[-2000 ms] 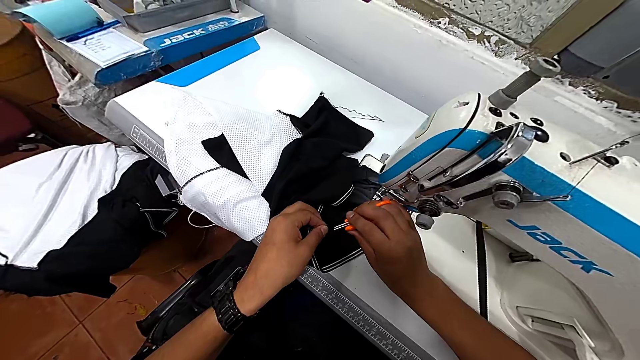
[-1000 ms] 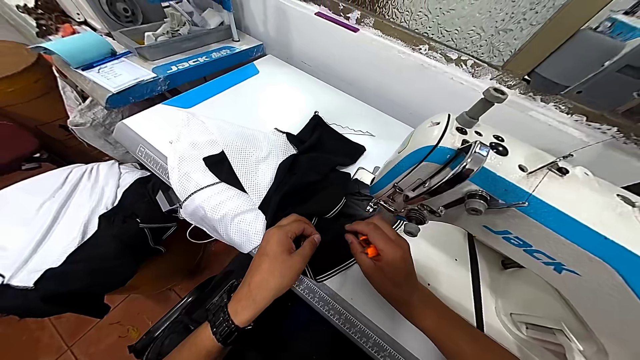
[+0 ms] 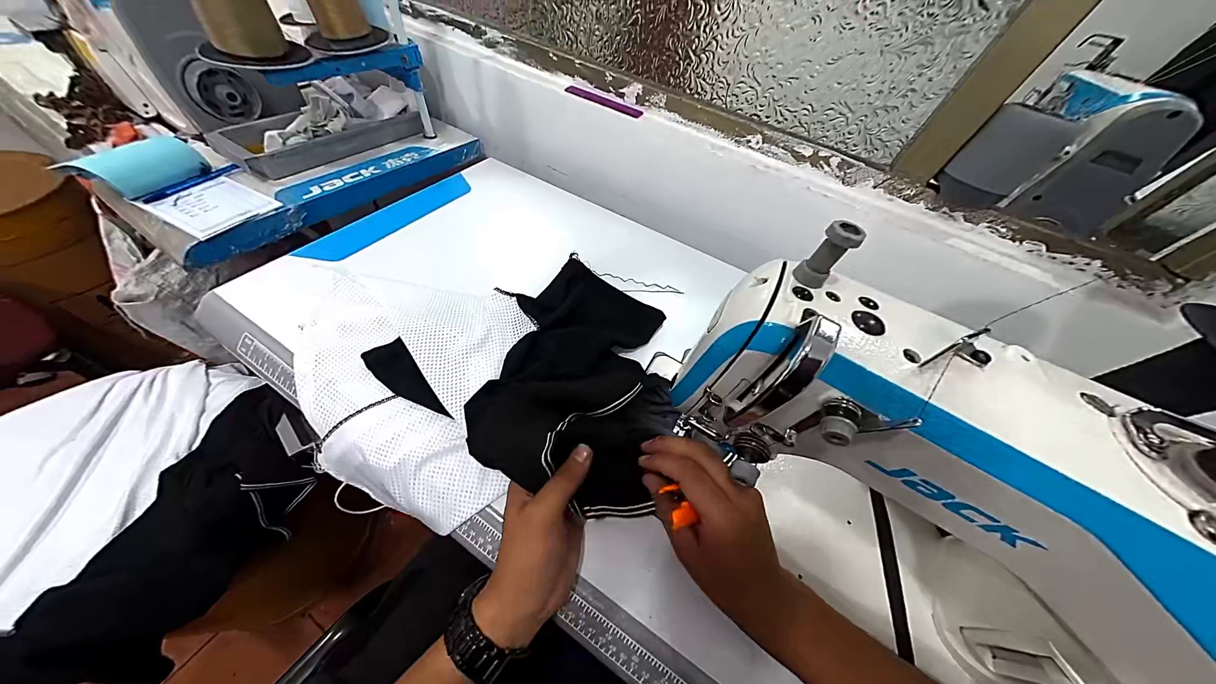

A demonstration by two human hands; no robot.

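Black fabric with white double stitching (image 3: 589,427) lies on the sewing table, joined to or lying against white mesh fabric (image 3: 408,456) on its left. My left hand (image 3: 546,532) pinches the edge of the black fabric between thumb and fingers. Just right of it, my right hand (image 3: 708,513) rests at the same fabric beside the needle area, with a small orange tool (image 3: 679,508), perhaps thread snips, held in its curled fingers. The Jack sewing machine (image 3: 912,456) stands at the right; its needle and presser foot are largely hidden by the fabric and fingers.
Another white and black garment (image 3: 114,494) hangs at the left of the table. Behind stands a second blue table (image 3: 380,176) with a grey tray of scraps (image 3: 323,142), thread cones (image 3: 242,28) and a paper bearing writing (image 3: 204,201). A measuring scale (image 3: 608,627) runs along the near table edge.
The view has tilted up. Two seconds ago both hands were close together at the fabric's stitched edge; now they are farther apart, and the black fabric lies more spread between them.
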